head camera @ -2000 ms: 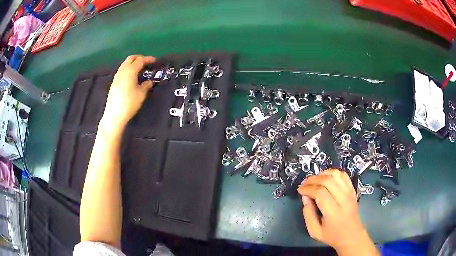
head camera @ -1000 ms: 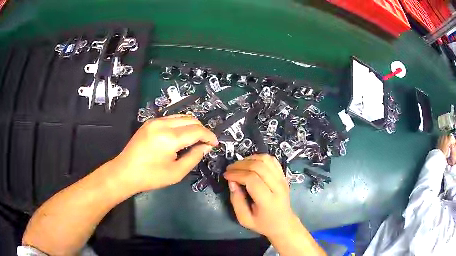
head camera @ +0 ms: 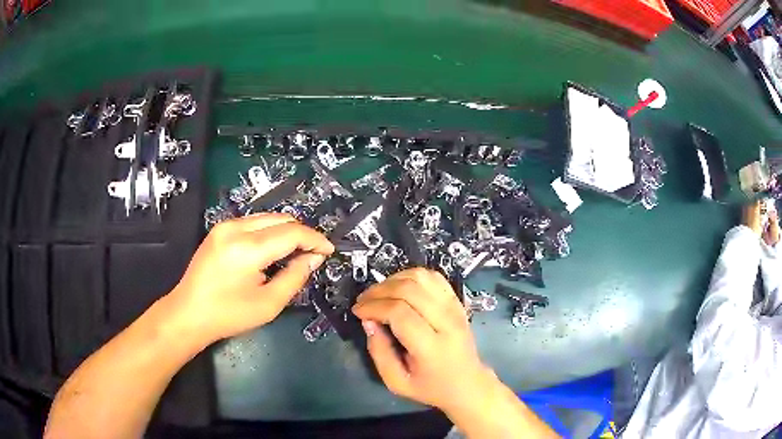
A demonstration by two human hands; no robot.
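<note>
Shiny silver spring clips (head camera: 367,230) lie in a heap on the green bench, mixed with narrow black strips (head camera: 408,225). My left hand (head camera: 244,276) is at the heap's left front, thumb and forefinger close together beside the clips. My right hand (head camera: 424,336) is at the heap's front edge, fingers curled beside a dark strip (head camera: 341,319). What either hand's fingertips hold is too small and partly hidden to tell. The black tray (head camera: 103,225) at the left bears several clipped units (head camera: 146,184) near its upper right corner.
A row of clips (head camera: 373,144) lines the heap's back. Right of the heap are a black box (head camera: 598,141) with white paper, a red tool (head camera: 641,103), a white slip (head camera: 566,195), loose metal bits (head camera: 648,171) and a dark item (head camera: 707,163). A person's sleeve (head camera: 729,283) is far right.
My left hand has left the clipped units on the tray and moved right to the heap, near my right hand. The view has turned right, and another person's arm now shows.
</note>
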